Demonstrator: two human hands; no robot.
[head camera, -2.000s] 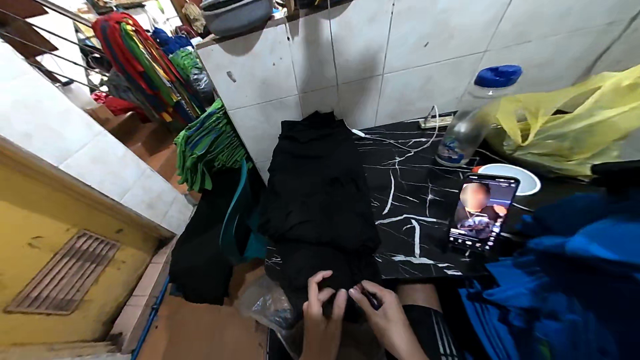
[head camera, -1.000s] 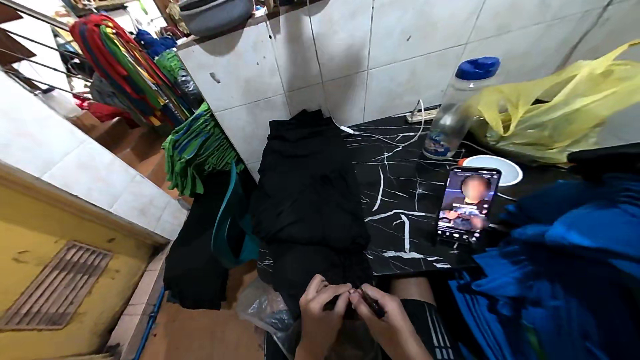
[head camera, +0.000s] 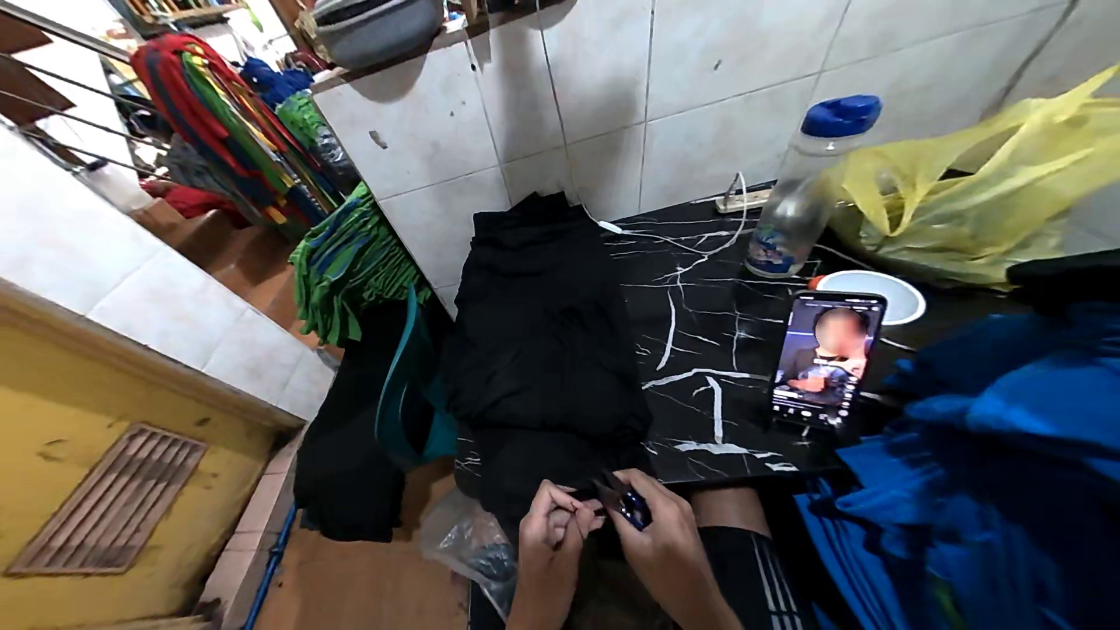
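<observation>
Black cloth (head camera: 547, 332) lies in a long pile on the black marble-patterned table (head camera: 700, 350), its near end reaching my hands. My left hand (head camera: 556, 534) pinches an edge of the black cloth between thumb and fingers. My right hand (head camera: 656, 534), just beside it, holds a small dark tool (head camera: 628, 503) that looks like thread snips; its tips point toward the pinched cloth. The exact spot between my fingers is too dark to make out.
A lit phone (head camera: 827, 359) stands right of the cloth, before a white lid (head camera: 875, 296), a plastic bottle (head camera: 792, 192) and a yellow plastic bag (head camera: 971, 192). Blue cloth (head camera: 1006, 464) is heaped at the right. A clear plastic bag (head camera: 472, 534) hangs below left; green strips (head camera: 350, 262) stand beyond.
My hands were close together at the cloth's edge; my right hand has since shifted a little, and the dark tool in it now shows plainly.
</observation>
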